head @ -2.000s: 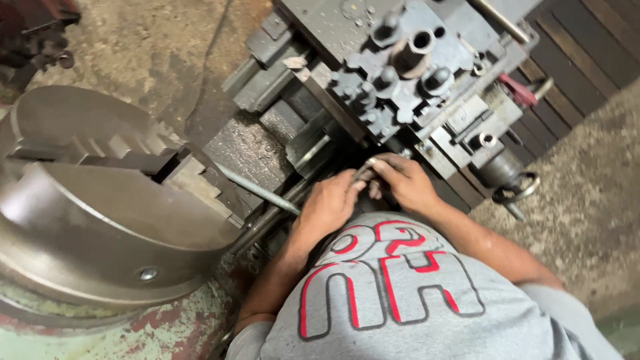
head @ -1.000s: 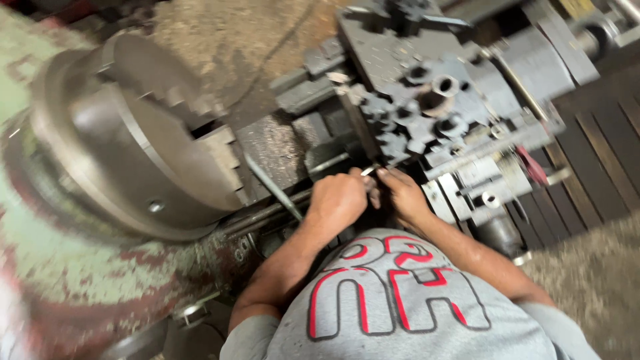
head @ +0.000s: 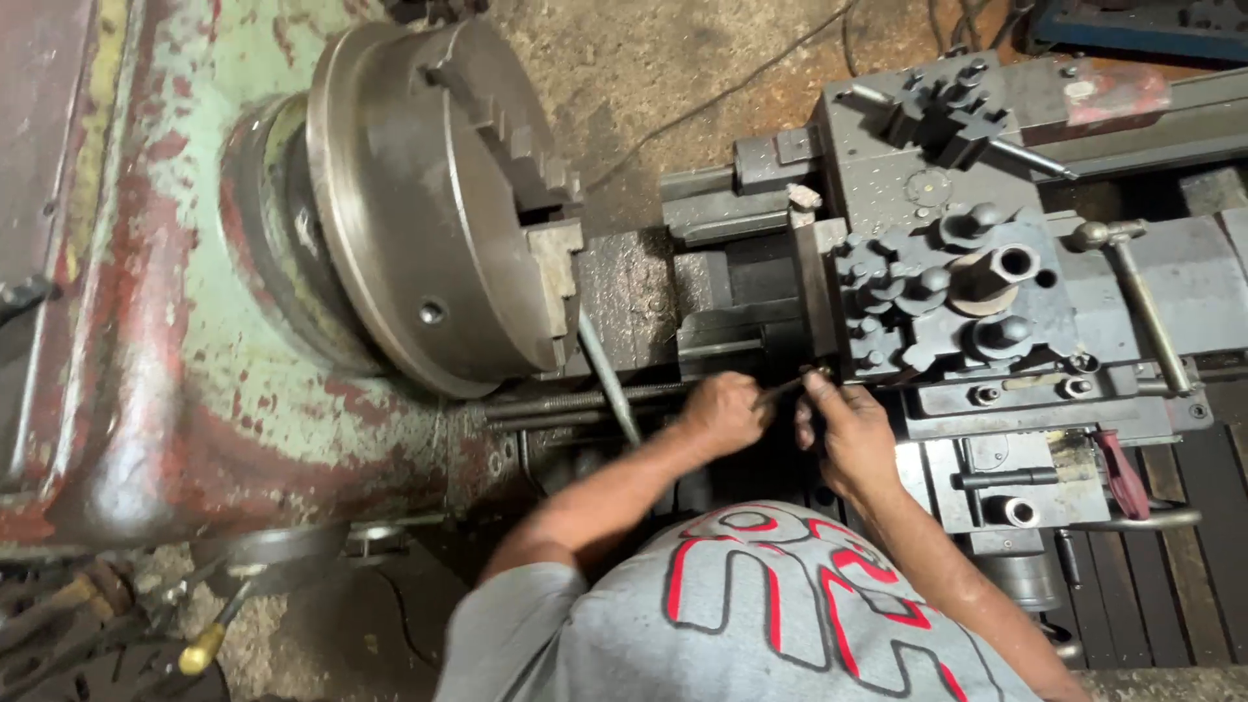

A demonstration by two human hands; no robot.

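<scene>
My left hand is closed on a thin rod-like tool, whose kind I cannot tell. Its far end meets the fingertips of my right hand, which pinch a small dark part beside the lathe's carriage. The tool post, with its bolts and a hexagonal central nut, lies just above and to the right of my right hand. To the upper left is the large lathe chuck with stepped jaws. A grey metal bar slants from below the chuck toward my left forearm.
The worn green and red headstock fills the left side. A lever handle lies to the right of the tool post, and a red handle below it. Metal chips cover the bed. A brass-coloured knob is at lower left.
The view has shifted, showing more of the headstock and carriage. The hands stay together at the carriage; the thin tool now shows between them.
</scene>
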